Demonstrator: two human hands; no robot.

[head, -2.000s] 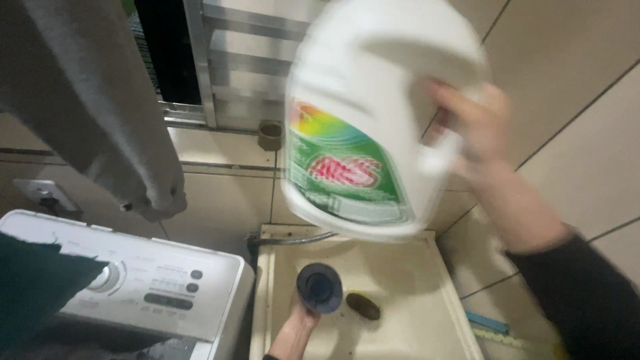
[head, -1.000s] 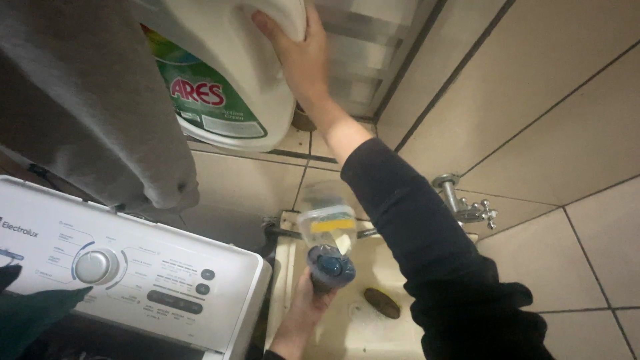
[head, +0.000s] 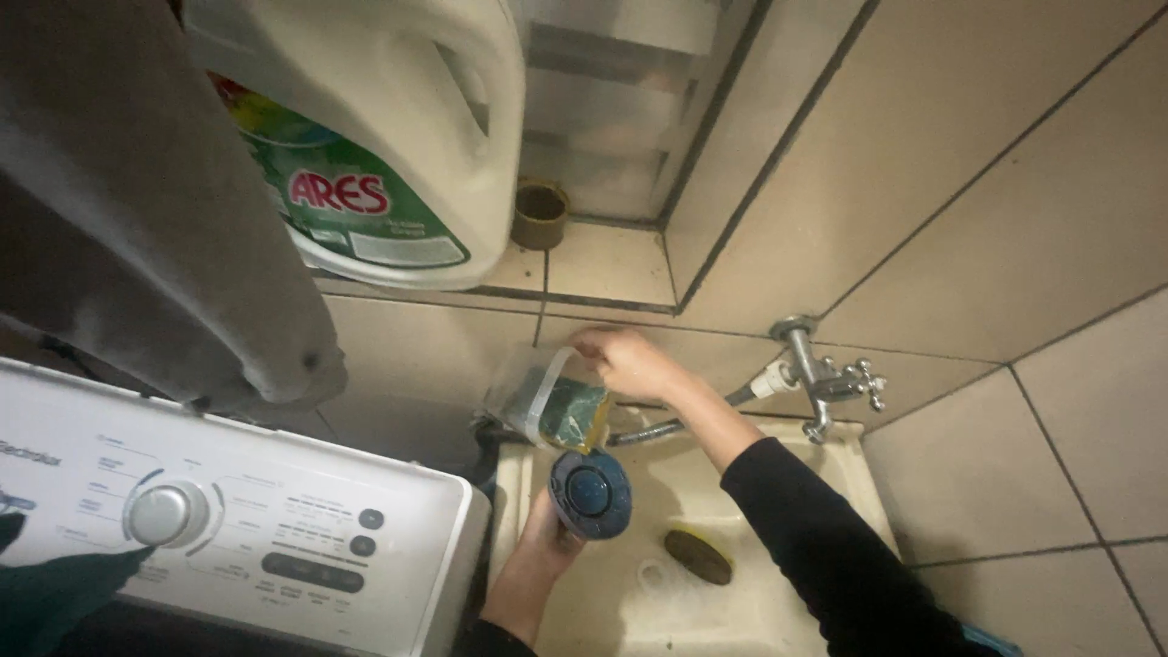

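My left hand [head: 547, 538] holds a round blue plastic cup or cap [head: 591, 495] over the sink, its round face toward me. Up and to the right of it, my right hand [head: 630, 362] grips the rim of a clear plastic container [head: 522, 388] with a green and yellow sponge [head: 573, 415] in or against it. That container is tilted just above the blue piece; whether they touch I cannot tell. A big white Ares detergent jug [head: 365, 173] stands on the ledge at the upper left. In the sink basin [head: 748, 611] lies a dark oval brush or sponge [head: 698, 555].
An Electrolux washing machine [head: 401, 520] fills the lower left, beneath hanging grey cloth [head: 182, 228]. A metal tap [head: 826, 383] with a hose [head: 652, 433] is on the tiled wall. One small brown cup [head: 539, 215] sits on the ledge beside the jug.
Two seconds ago my right hand held the jug in the air; it has let go of the jug, now on the ledge, and moved down to grip the clear container.
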